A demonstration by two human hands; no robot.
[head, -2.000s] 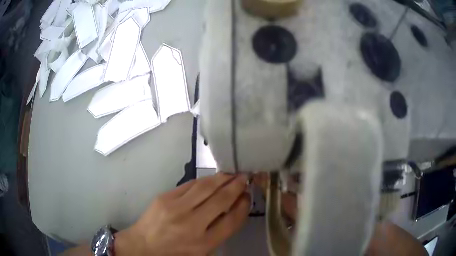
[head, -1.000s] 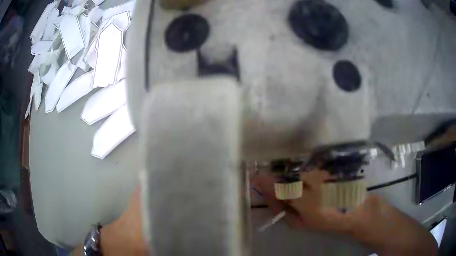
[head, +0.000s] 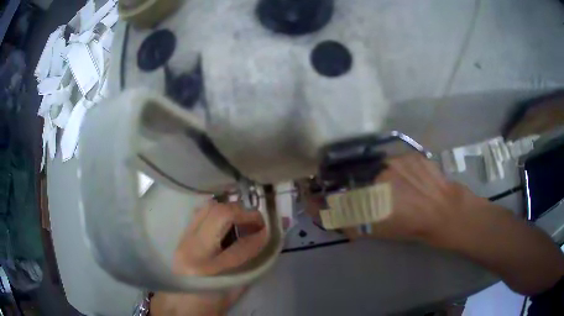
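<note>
The off-white sewing machine head (head: 247, 92) fills the upper middle, with a thick off-white loop guard (head: 110, 203) at its left end. My left hand (head: 216, 237) shows through the loop, fingers bent beside the needle area. My right hand (head: 411, 194) is behind and right of a cream ribbed knob (head: 362, 207), its fingertips mostly hidden. A small bit of white material (head: 286, 205) shows between the hands on the machine bed; its shape is unclear. Whether either hand grips it cannot be seen. White cloth pieces (head: 80, 68) lie piled at the upper left.
A fanned bundle of white strips (head: 488, 157) lies on the bed at right, beside a black phone (head: 545, 182). White paper (head: 495, 299) is at the lower right. The pale tabletop (head: 74, 247) has a rounded edge at left.
The view has shifted, so the machine head and guard sit further left. My left hand now shows through the guard. My right hand and forearm show more fully than two seconds ago.
</note>
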